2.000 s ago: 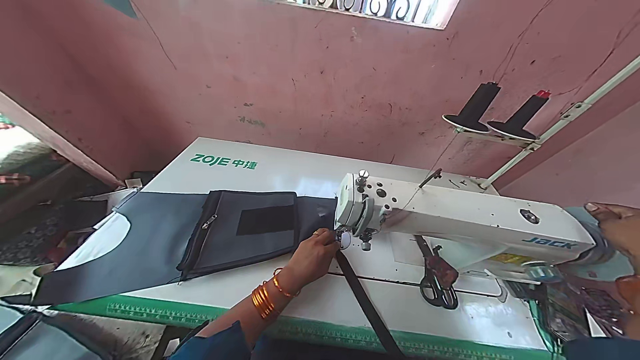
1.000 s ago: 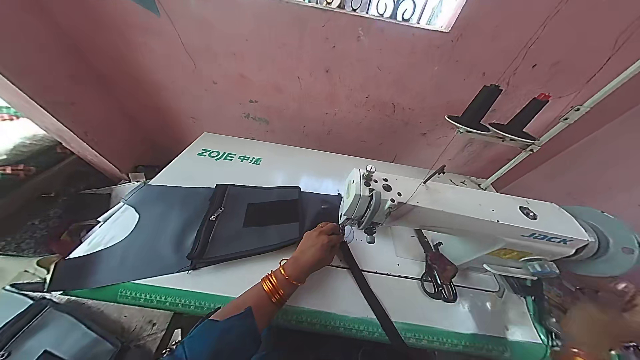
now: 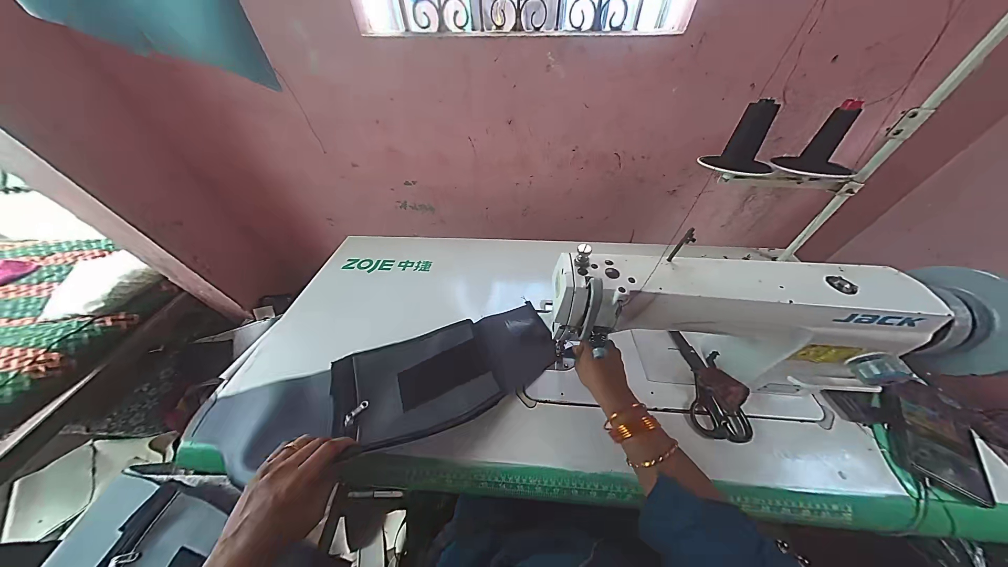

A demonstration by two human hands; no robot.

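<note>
A grey fabric piece (image 3: 370, 394) with a zipper and a black patch lies across the machine table, its narrow end just left of the presser foot (image 3: 564, 354). My left hand (image 3: 303, 480) grips its near edge beside the zipper pull (image 3: 358, 409), the thumb hidden. At the needle area of the white sewing machine (image 3: 756, 303), my right hand (image 3: 605, 374), with bangles at the wrist, has its fingertips close to the foot; whether they pinch something cannot be told.
Scissors (image 3: 720, 405) lie under the machine arm. Two black thread cones (image 3: 750, 135) stand on a rack behind. A dark flat object (image 3: 937, 441) is at the right edge. Another grey zippered piece (image 3: 126, 520) sits below the table's left front. A green measuring tape (image 3: 551, 482) runs along the front edge.
My left hand has gone from the needle to the fabric's near edge. My right hand has moved from the right side to the needle. The fabric has turned, and the hanging black strip no longer shows.
</note>
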